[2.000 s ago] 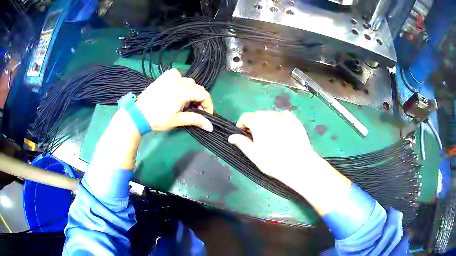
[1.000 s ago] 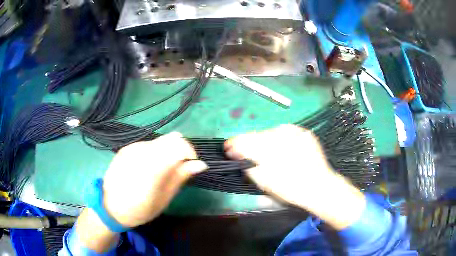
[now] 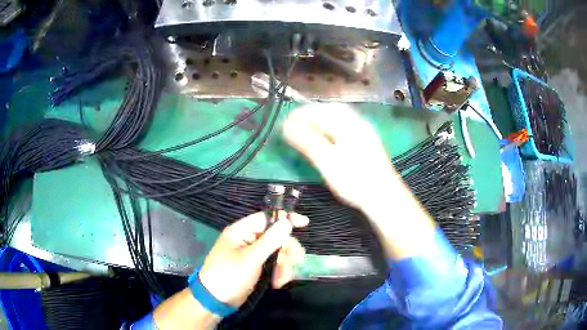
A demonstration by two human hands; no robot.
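Observation:
My left hand (image 3: 254, 248) holds a few black cables upright; their silvery and black ends (image 3: 277, 195) stick up above my fingers. My right hand (image 3: 335, 151) is blurred over the mat, at the silver bar (image 3: 275, 88), covering the bar's right part; I cannot tell if it grips it. The long black cable bundle (image 3: 212, 200) lies across the green mat, tied by a whitish band (image 3: 85, 148), with tips (image 3: 466, 193) fanned at the right. Several cables curve up past the bar to the lower mold (image 3: 219, 71).
The thick upper mold plate (image 3: 277, 14) is above the lower mold. A small metal block (image 3: 448, 90) and pale curved handles (image 3: 468, 132) are at the right. A light-blue basket (image 3: 524, 116) of black pieces stands farther right. A blue drum (image 3: 19, 309) is at lower left.
My left hand has let go of the bundle and now holds several cable ends upright. My right hand has left the bundle and moved up to the bar. The view has shifted since the oldest frame.

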